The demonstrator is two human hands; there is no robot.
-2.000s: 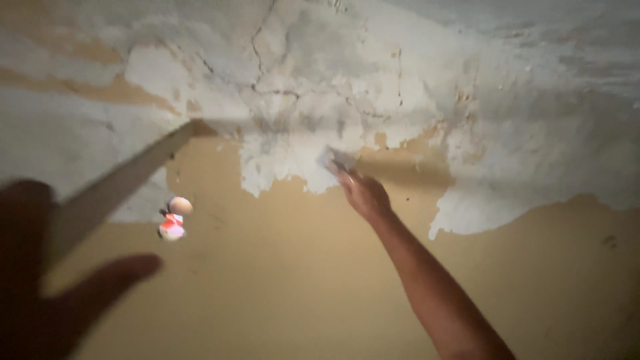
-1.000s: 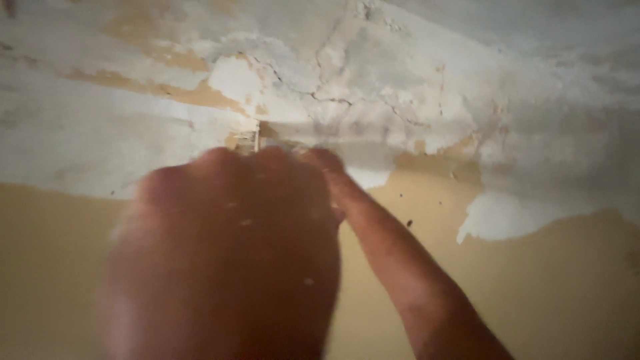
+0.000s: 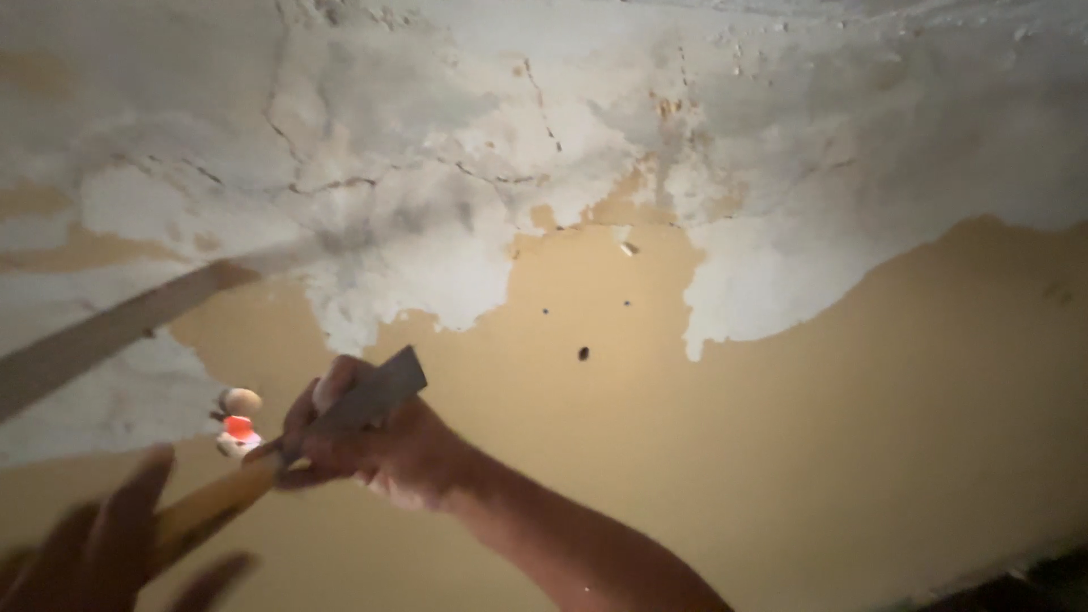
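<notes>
A scraper (image 3: pixel 365 404) with a flat grey metal blade and a yellowish handle slants up to the right, before a wall of tan and patchy white surfaces. My right hand (image 3: pixel 365 433) is behind the blade, its fingers closed around the scraper near where blade and handle meet. At the lower left is my left hand (image 3: pixel 110 544), blurred, with thumb and fingers spread on either side of the handle's end. Whether it grips the handle is unclear. The blade's tip is over my right wrist in the view; its distance from the wall cannot be told.
The wall (image 3: pixel 807 425) has cracks, ragged white edges and several small dark holes. A small round fixture with a bright red and white part (image 3: pixel 240 425) is on it at left. A dark diagonal band (image 3: pixel 110 340), perhaps a shadow, crosses the upper left.
My right hand has moved down and left from the white edge on the wall. My left hand, large before the camera one second ago, is back at the lower left. The scraper now shows clearly.
</notes>
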